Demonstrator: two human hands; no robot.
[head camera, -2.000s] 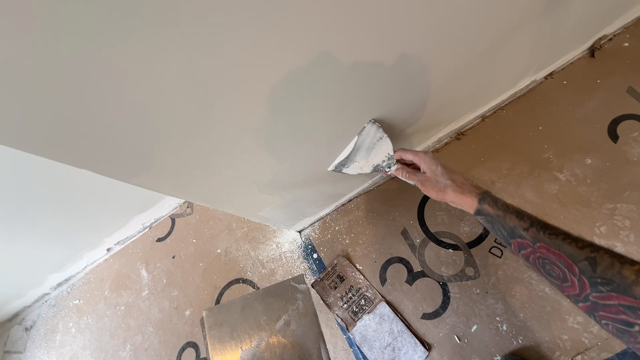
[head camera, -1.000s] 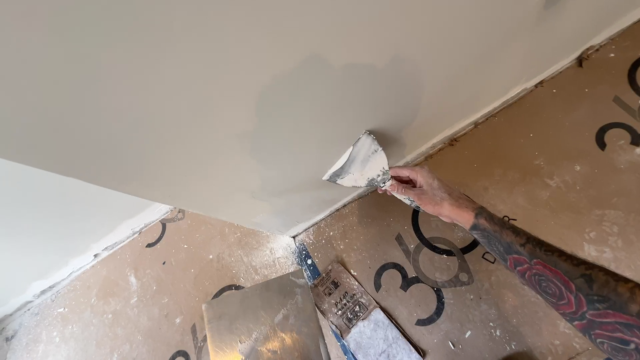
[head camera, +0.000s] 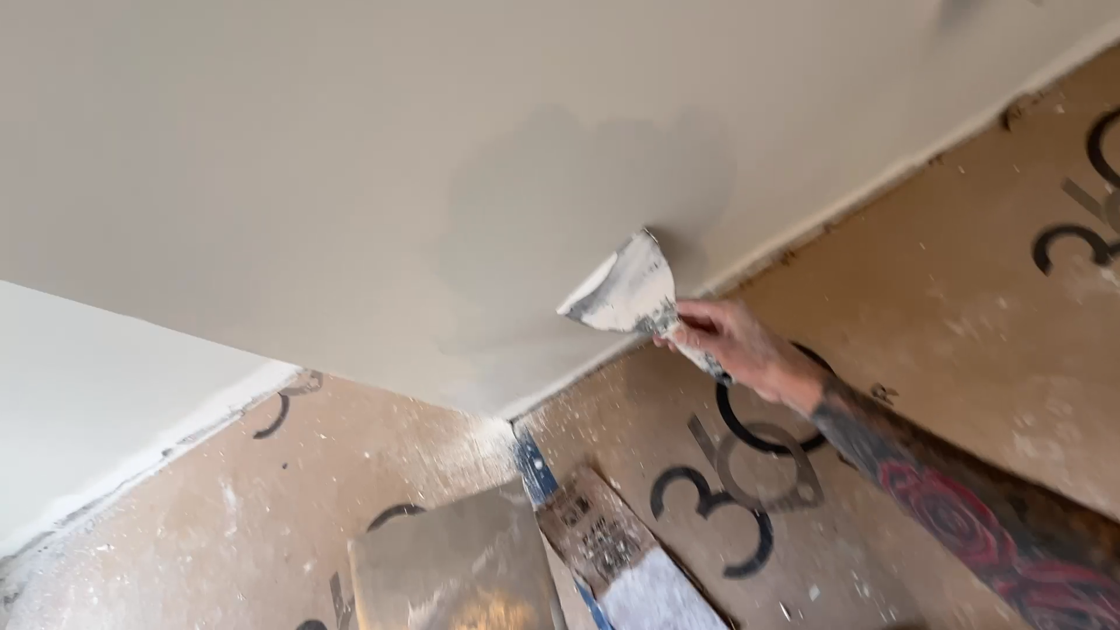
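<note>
My right hand (head camera: 744, 346) grips the handle of a putty knife (head camera: 632, 289), its wide blade pointing up and to the left. White compound coats the blade and lies thicker along its edge. Behind the knife is the lower part of a painted wall (head camera: 350, 201), where a darker, damp-looking patch (head camera: 577, 184) spreads above the blade. Whether the blade touches the wall, I cannot tell. My left hand is not in the frame.
Brown floor protection board (head camera: 945, 289) with large printed figures covers the floor. Near the wall's corner lie a blue strip (head camera: 534, 464), a dusty flat packet (head camera: 612, 542) and a metal plate (head camera: 455, 560). Another white wall (head camera: 114, 385) stands at left.
The knife has tilted slightly in my right hand since the oldest frame, and its blade now points more upward. The hand keeps its hold near the same stretch of wall.
</note>
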